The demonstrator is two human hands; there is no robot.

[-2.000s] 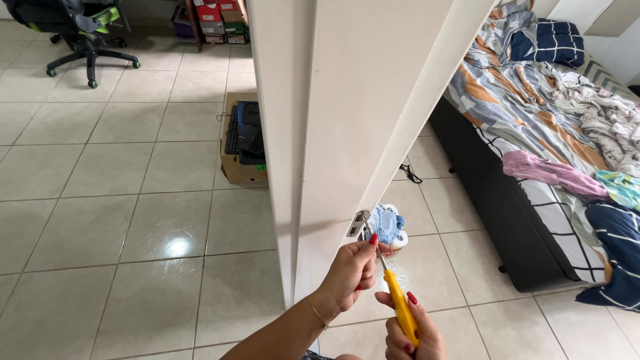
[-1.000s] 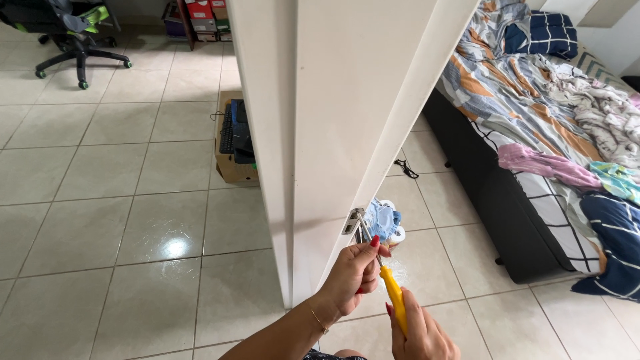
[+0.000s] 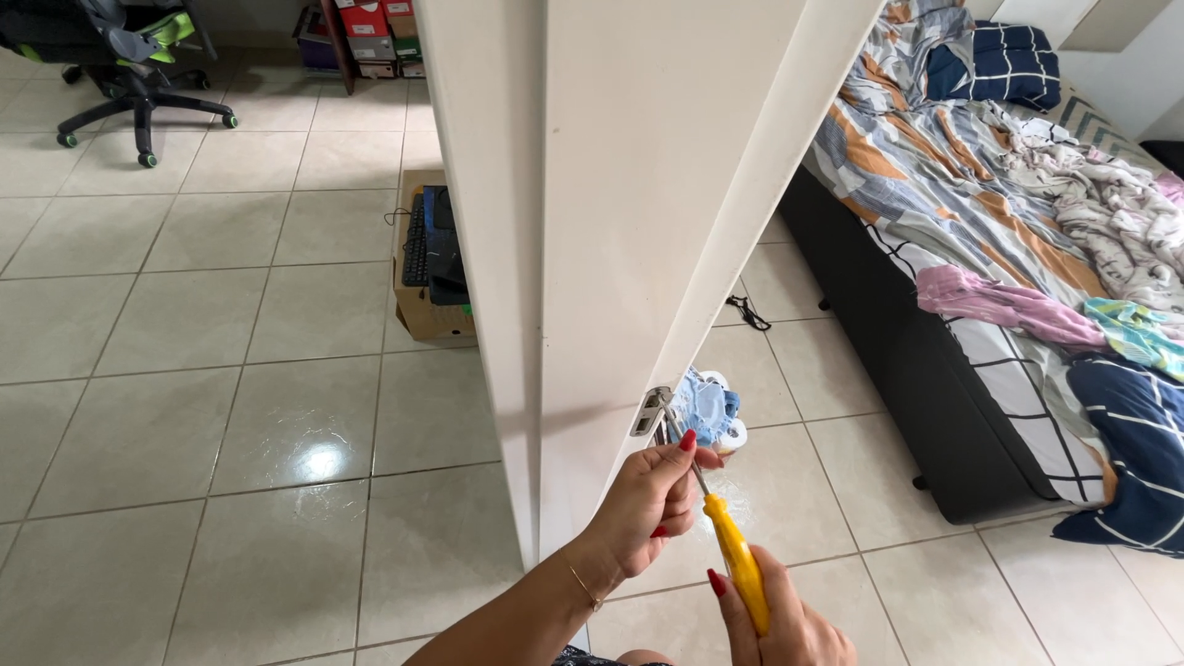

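A screwdriver with a yellow handle point(image 3: 737, 560) slants up and to the left toward a metal strike plate point(image 3: 651, 411) set in the edge of a white door frame point(image 3: 638, 185). My right hand point(image 3: 786, 615) grips the handle. The fingers of my left hand point(image 3: 652, 509) pinch the metal shaft just below the plate. The shaft's tip is at the upper part of the plate; whether it sits in a screw, I cannot tell.
Behind the frame, light blue cloth point(image 3: 705, 412) and white rolls lie on the tiled floor, near a black cable point(image 3: 749, 313). A bed with a black base point(image 3: 888, 370) stands right. At left are a cardboard box point(image 3: 435, 322) holding a keyboard, and an office chair point(image 3: 139, 97).
My right hand has shifted its hold on the yellow handle. My left hand stays at the shaft below the plate.
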